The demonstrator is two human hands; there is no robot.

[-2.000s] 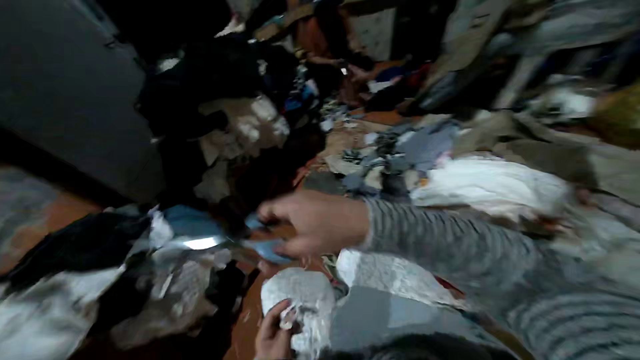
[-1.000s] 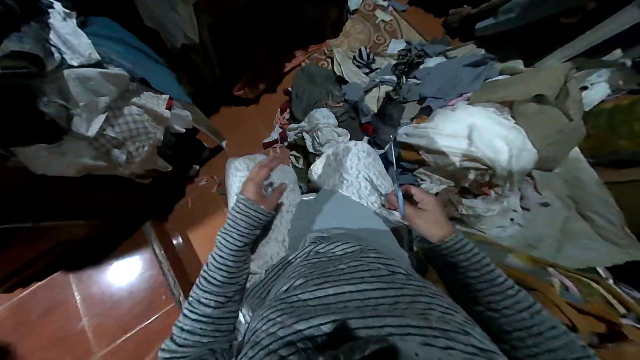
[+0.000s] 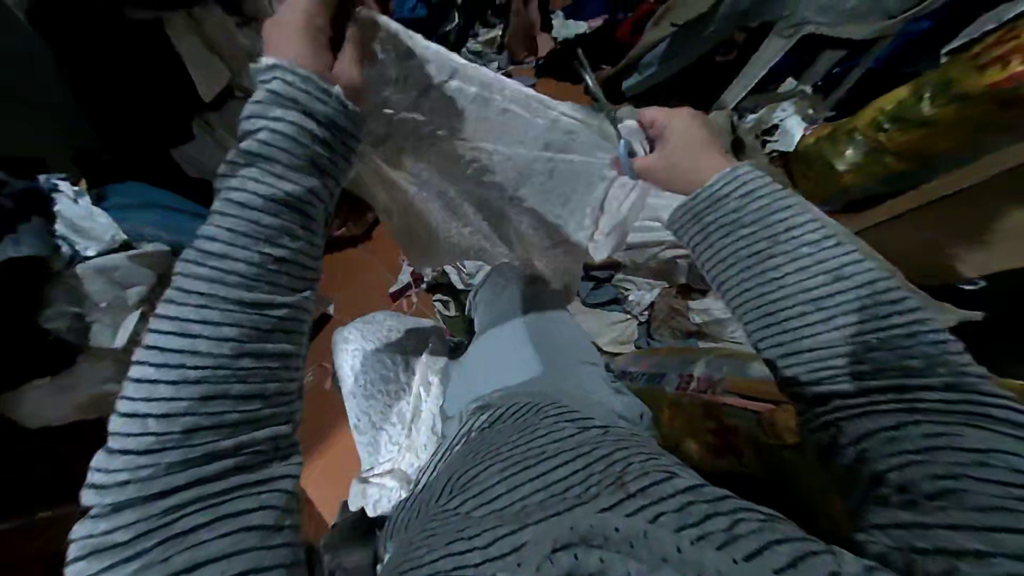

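A thin white, partly see-through fabric piece [image 3: 504, 152] is stretched out in front of me. My left hand [image 3: 316, 44], at the top edge of the view, grips its left end. At its right end my right hand [image 3: 676, 148] pinches the fabric and also holds scissors [image 3: 624, 148] with light blue handles, their dark blades pointing up and away. White patterned fabric [image 3: 388, 392] lies beside my grey-clad lap [image 3: 520, 352].
Cloth scraps [image 3: 640, 304] lie on the floor beyond my lap. More cloth, with a blue piece [image 3: 152, 212], is heaped at the left. A yellow-brown patterned bundle [image 3: 904, 128] lies at the right. Orange floor tile [image 3: 332, 448] shows between.
Both hands have risen away from my lap, and the white fabric is now spread between them. One second ago my left hand was beside my lap with its fingers apart.
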